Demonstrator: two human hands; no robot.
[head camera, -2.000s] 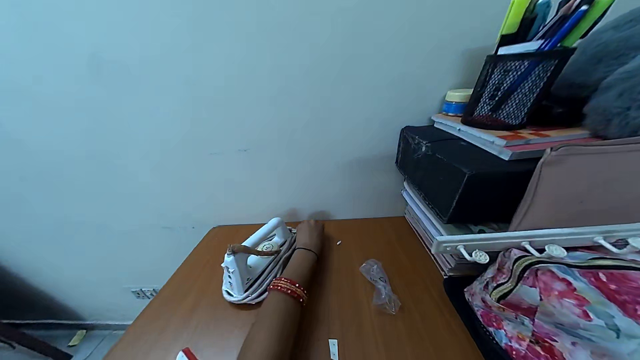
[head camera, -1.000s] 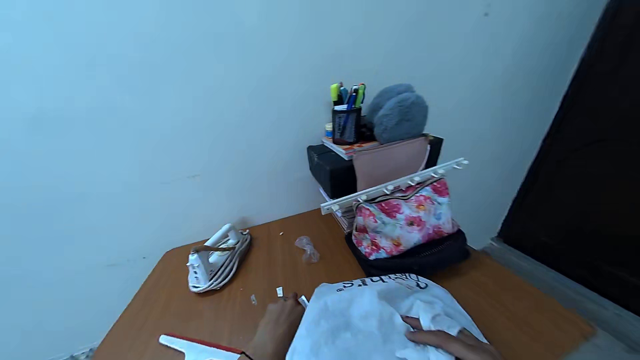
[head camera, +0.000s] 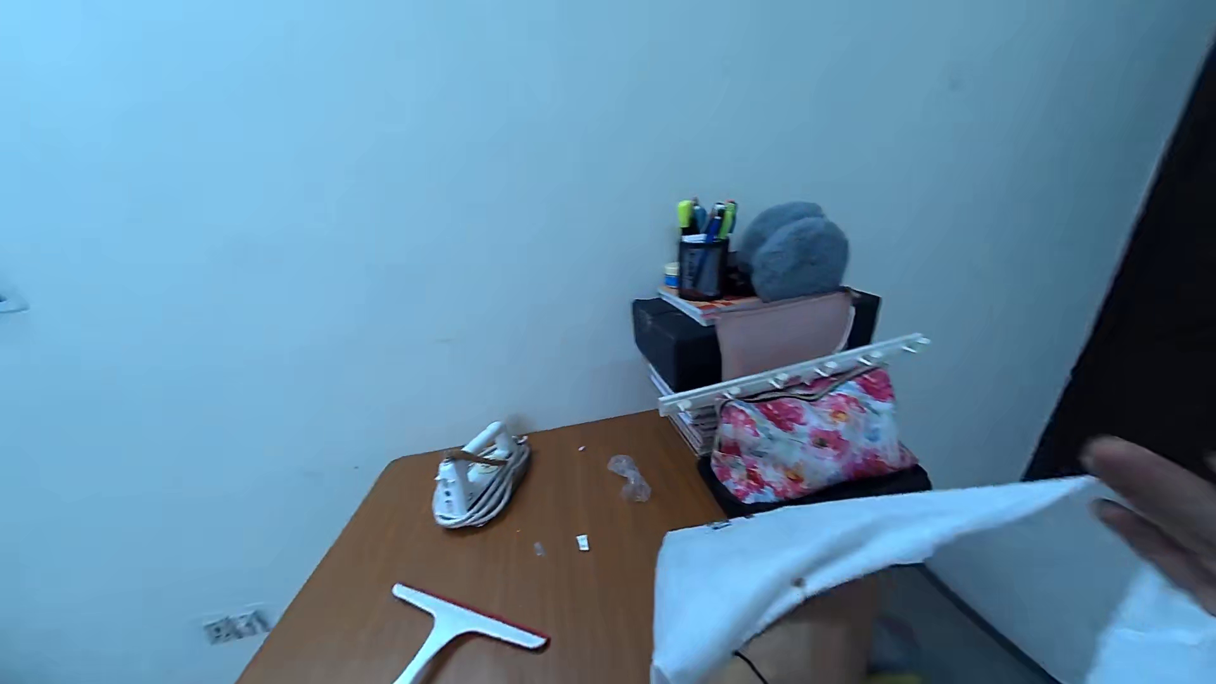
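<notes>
A white cloth or bag (head camera: 760, 570) with dark printing on its edge is lifted and spread at the lower right. My right hand (head camera: 1159, 518), blurred at the right edge, pinches its upper corner between the fingers. My left hand is mostly hidden at the cloth's lower part; a small brown spot there may be a fingertip, and its grip does not show. To the left, a white squeegee (head camera: 456, 619) with a red edge lies on the brown table (head camera: 361, 560). A white iron (head camera: 465, 480) with its cord wound around it stands farther back.
Crumpled clear plastic (head camera: 629, 478) and a small white scrap (head camera: 582, 542) lie on the table. At the back right are a floral pouch (head camera: 807, 437), a white hook rail (head camera: 798, 373), a black box (head camera: 670, 337), a mesh pen holder (head camera: 703, 269) and grey fluffy earmuffs (head camera: 798, 252).
A hand was at the iron two seconds ago. One second ago both hands were at the white cloth, low over the table; now it is raised and stretched to the right. The view has shifted.
</notes>
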